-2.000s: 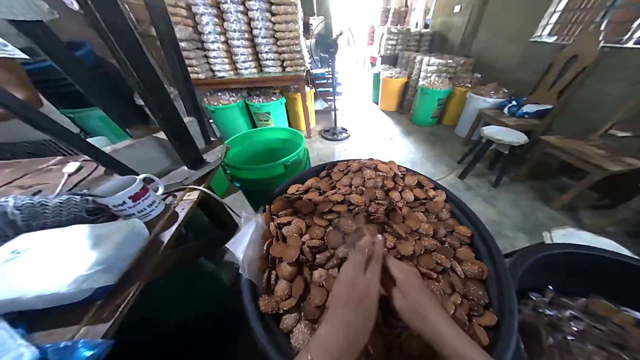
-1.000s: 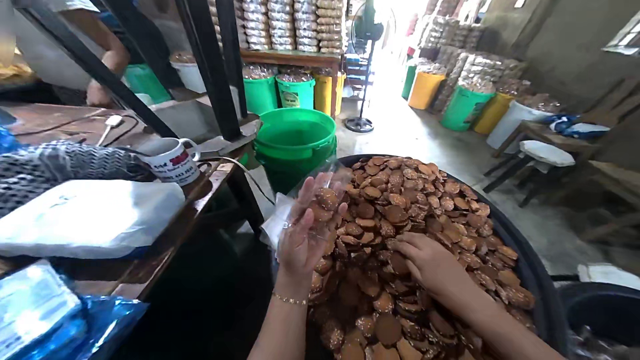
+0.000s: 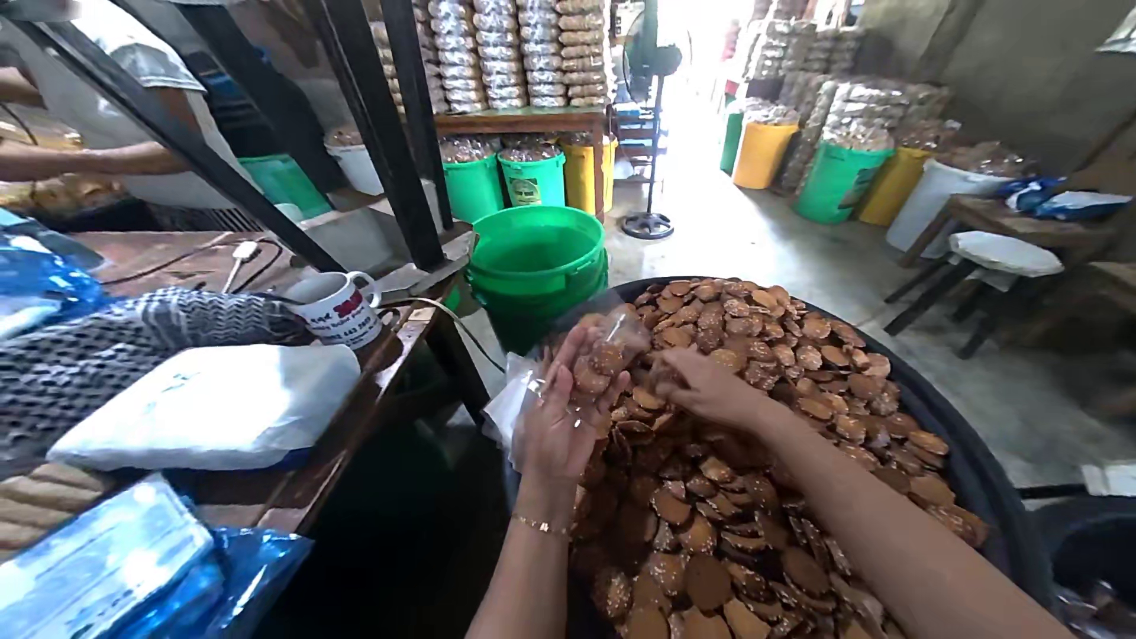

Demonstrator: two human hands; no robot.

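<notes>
A large round black tub (image 3: pixel 985 479) is heaped with brown round cookies (image 3: pixel 710 577), some dotted with pale bits. Over the tub's left side, my left hand (image 3: pixel 564 413) holds a clear plastic bag (image 3: pixel 612 342) with a few cookies inside, palm turned up. A bracelet circles that wrist. Close to the bag's right, my right hand (image 3: pixel 710 386) touches the heap with bent fingers; whether it grips a cookie cannot be told. More clear plastic (image 3: pixel 513 404) sticks out at the left of my left hand.
Nested green buckets (image 3: pixel 537 257) stand beyond the tub. The wooden table (image 3: pixel 302 497) at left bears a printed mug (image 3: pixel 337 306), a white package (image 3: pixel 213 408) and blue plastic packs (image 3: pixel 133 559). A person (image 3: pixel 142 115) works behind it. Filled bins, a fan (image 3: pixel 652 133) and a stool (image 3: pixel 1003 253) stand farther off.
Both hands were together on the heap two seconds ago. My left hand has since risen with the bag, and my right hand has moved apart from it. The view has swung left.
</notes>
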